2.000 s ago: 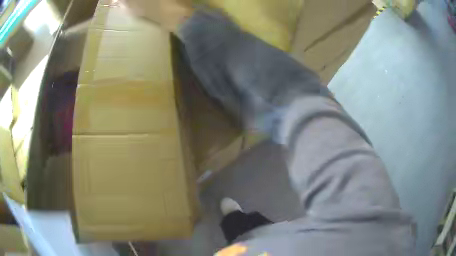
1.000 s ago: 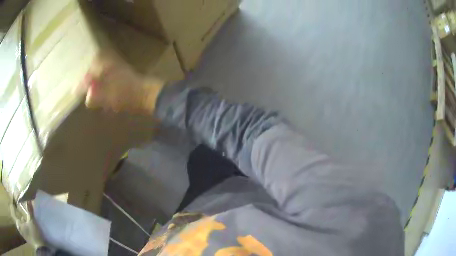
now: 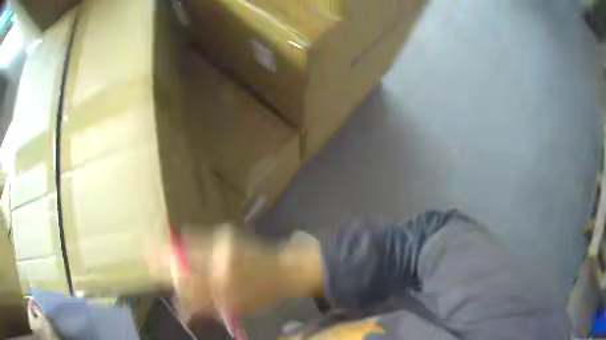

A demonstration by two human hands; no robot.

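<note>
A large brown carton [image 3: 113, 153] fills the left side, its top folded shut with a dark lengthwise line across it. My right hand [image 3: 242, 272], motion-blurred, is at the carton's near right edge; whether it touches the box is unclear. A slim red pen [image 3: 178, 251] shows at its fingers, and another red streak shows below the palm. White paper [image 3: 90, 317] shows at the bottom left, cut off by the frame edge; what holds it is hidden. My left hand is not visible.
Another brown carton [image 3: 282, 73] with a small white label stands beyond, with upright cardboard flaps [image 3: 352, 66] beside it. Grey floor [image 3: 492, 113] lies to the right. Blurred shelving or pallet parts [image 3: 591, 285] line the far right edge.
My right hand has come back from the carton's far part towards me. The left carton showed dark contents two seconds ago; now a box top fills that side. The view has shifted.
</note>
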